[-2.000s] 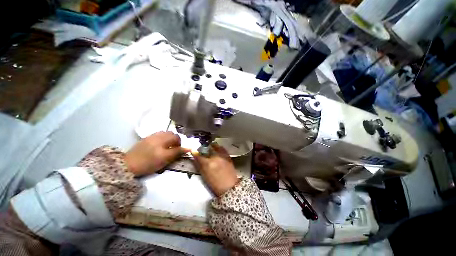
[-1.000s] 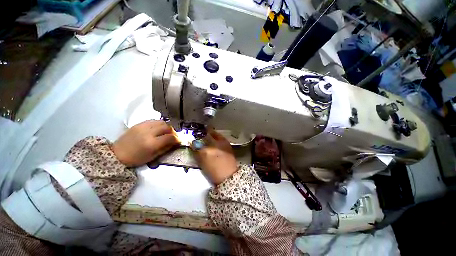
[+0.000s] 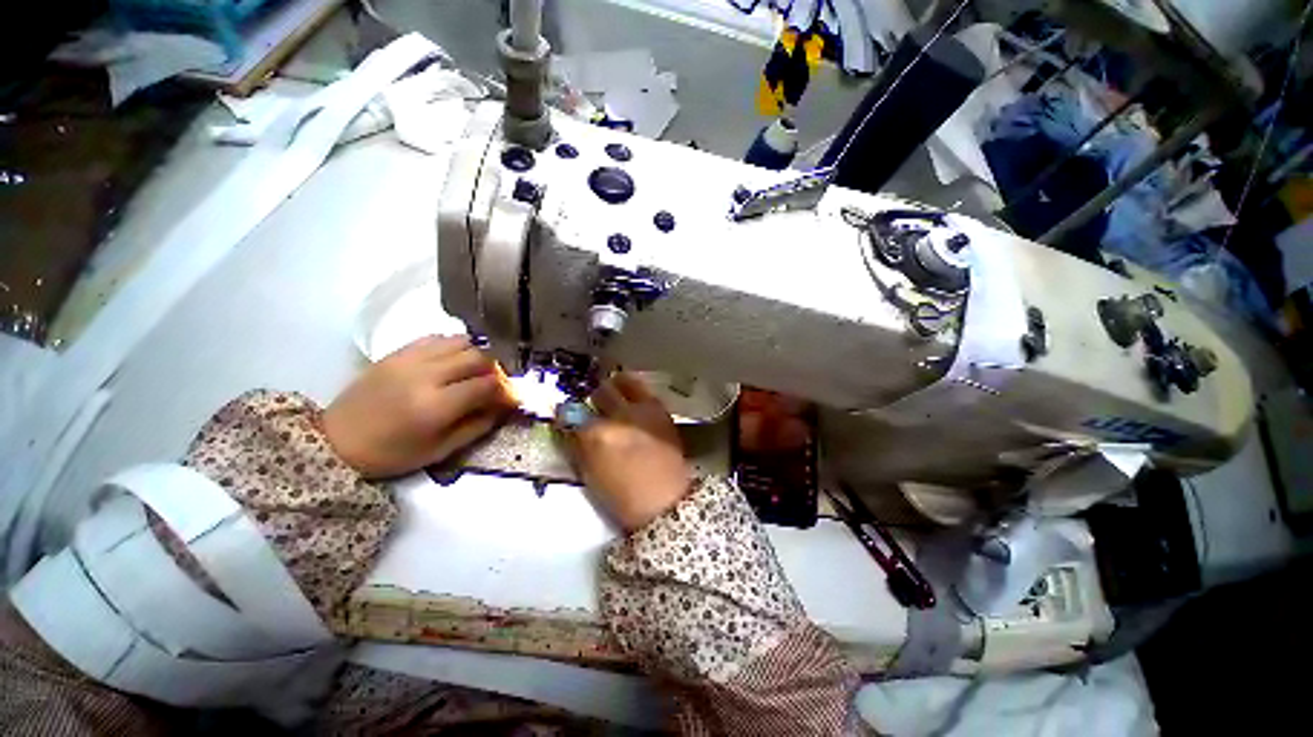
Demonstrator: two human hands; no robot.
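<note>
The cream sewing machine (image 3: 691, 274) stands in front of me, its lit needle area low at the left end. My left hand (image 3: 418, 409) lies left of the needle, fingertips on white material at the bright spot. My right hand (image 3: 628, 449) is just right of the needle, fingers bent down by the presser foot. A curved white strip (image 3: 377, 320) shows behind the machine head and again under the arm. Glare and fingers hide the piece at the needle. A bundle of white strips (image 3: 159, 576) loops around my left forearm.
A dark glossy rectangle, perhaps a phone (image 3: 776, 458), and slim dark red snips (image 3: 881, 550) lie right of my right hand. Long white strips (image 3: 310, 144) lie on the table at the left. A dark cylinder (image 3: 907, 112) stands behind the machine. The table's worn front edge (image 3: 475, 625) is near me.
Since the earliest frame, the view has shifted, and the machine head appears farther left. Both hands stay at the needle, with little change over the last second.
</note>
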